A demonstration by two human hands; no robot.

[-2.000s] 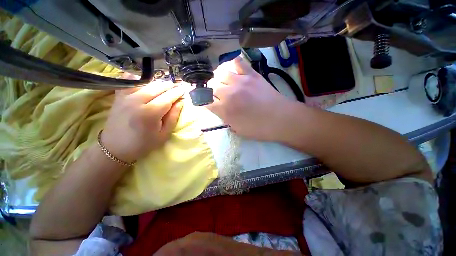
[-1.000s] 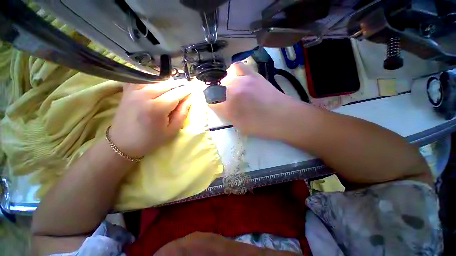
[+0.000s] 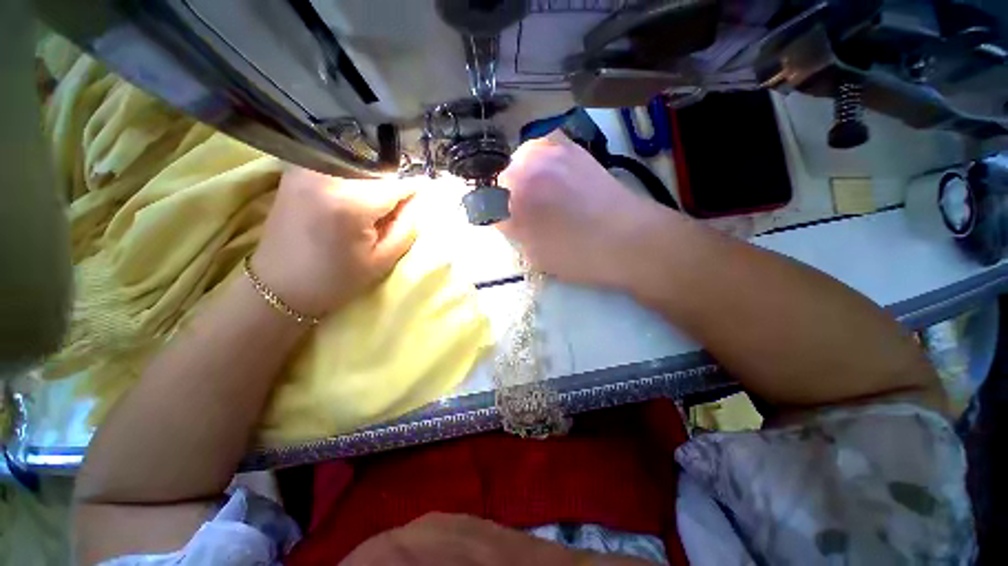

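Yellow fabric (image 3: 387, 354) lies gathered under and left of the machine, with a flat part between my arms. My left hand (image 3: 332, 227) presses on it, left of the needle area, fingertips in the lamp glare. My right hand (image 3: 575, 210) is right of the needle area, fingers curled over the strip of lace trim (image 3: 528, 354), which runs down over the table's front edge. The dark round knob with a grey end (image 3: 486, 205) stands between my hands. The needle and the fingertips are washed out by light, so the exact grip is partly hidden.
The machine head (image 3: 387, 55) spans the top. Right of my right hand are scissors with black handles (image 3: 641, 177), a blue tool (image 3: 644, 130), a black rectangle with red edge (image 3: 732, 153), a yellowish square (image 3: 852, 195) and a round item (image 3: 956, 202). A measuring strip (image 3: 619, 387) lines the front edge.
The view has shifted somewhat. The yellow fabric's front edge has drawn back from the table edge, baring more of the measuring strip. Both hands stay beside the needle area.
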